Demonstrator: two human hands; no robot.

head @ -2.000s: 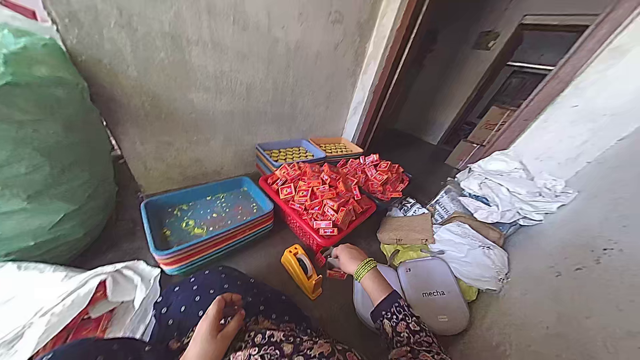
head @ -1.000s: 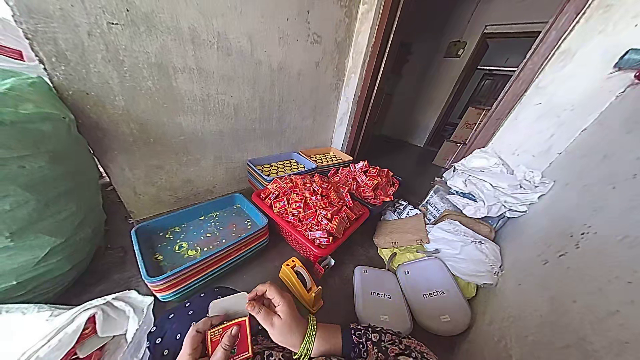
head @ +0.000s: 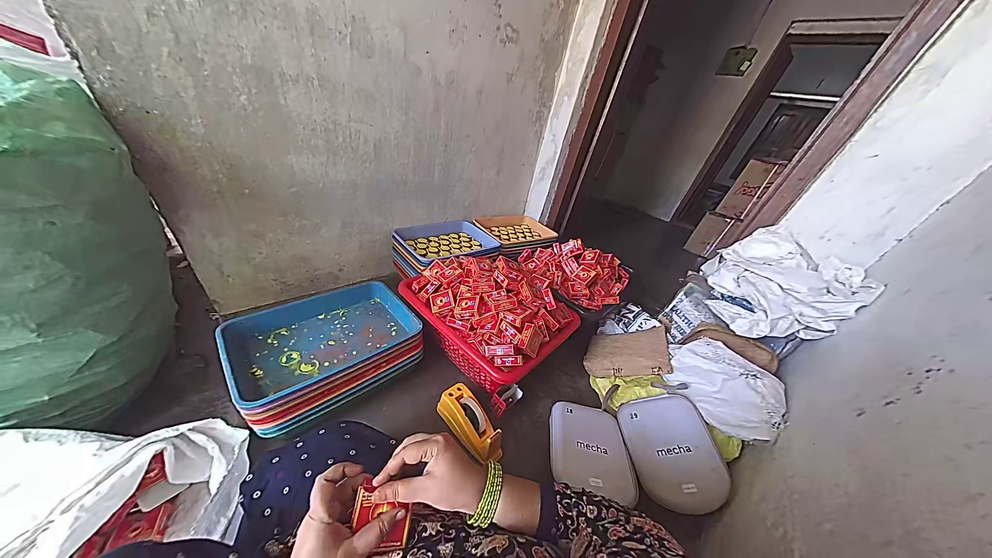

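Observation:
A small red printed carton [head: 381,521] is held over my lap in my left hand [head: 341,515], its thumb across the front. My right hand [head: 434,473], with green bangles at the wrist, pinches the carton's top edge. Just beyond it stands a yellow tape dispenser [head: 470,422] with a roll of clear tape. A red plastic basket [head: 488,373] heaped with small red boxes [head: 496,306] sits past the dispenser. At the lower left, a white sack [head: 221,465] lies open with red cartons inside.
Stacked blue trays [head: 225,364] with yellow residue stand left of the basket. Behind are trays of round yellow-topped pieces [head: 442,244]. Two grey zip cases [head: 674,457] lie at right, near white plastic bags [head: 728,387] and cardboard [head: 628,353]. A large green sack [head: 77,256] fills the left side.
My right hand has come from beside the tape dispenser to my lap, where it now touches the carton. The grey piece seen above the carton a second ago no longer shows there.

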